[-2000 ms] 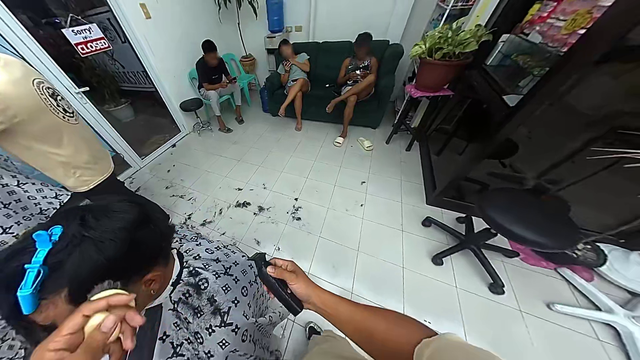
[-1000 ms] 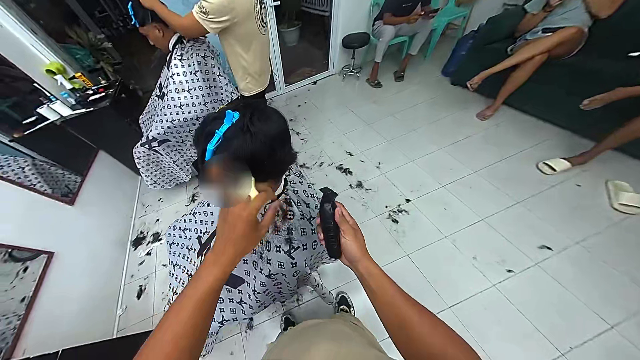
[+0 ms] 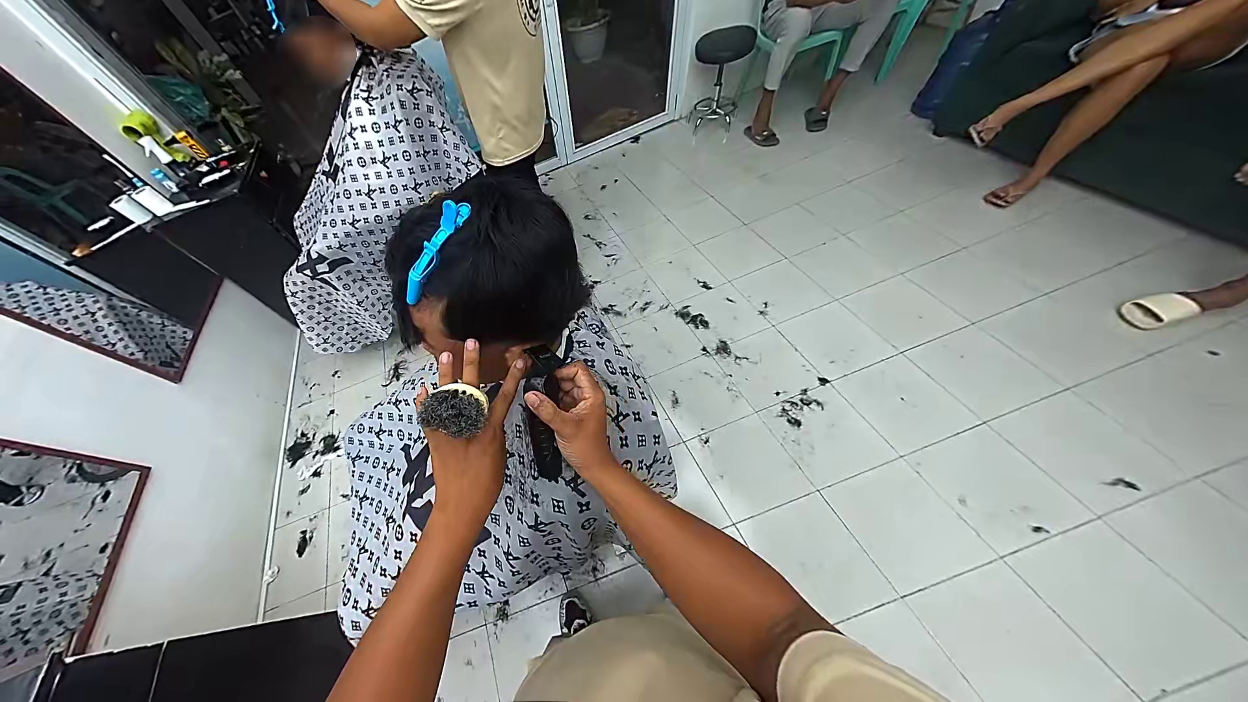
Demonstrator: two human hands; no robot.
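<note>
A person sits in front of me in a patterned barber cape [image 3: 556, 531], with black hair [image 3: 517, 263] held at one side by a blue hair clip [image 3: 438, 252]. My left hand [image 3: 466, 458] holds a round brush with grey bristles [image 3: 453, 411] among its fingers, and its outstretched fingertips rest at the side of the person's face. In my right hand [image 3: 575, 414] is a black hair clipper [image 3: 542, 419], upright, its head by the hair edge near the ear. The fingertips of both hands are close together there; the ear itself is mostly hidden.
Cut hair lies scattered on the tiled floor [image 3: 936, 370]. At upper left, a co-worker [image 3: 492, 78] stands by another caped person [image 3: 380, 175]. A counter [image 3: 229, 219] with bottles is at the left, a black stool [image 3: 725, 47] at the back, and seated people's legs reach out from a dark sofa [image 3: 1150, 136].
My right hand has brought the clipper from beside the cape up to the hair edge near the ear. My left hand's fingers have spread against the face. The view has swung since the earliest frame.
</note>
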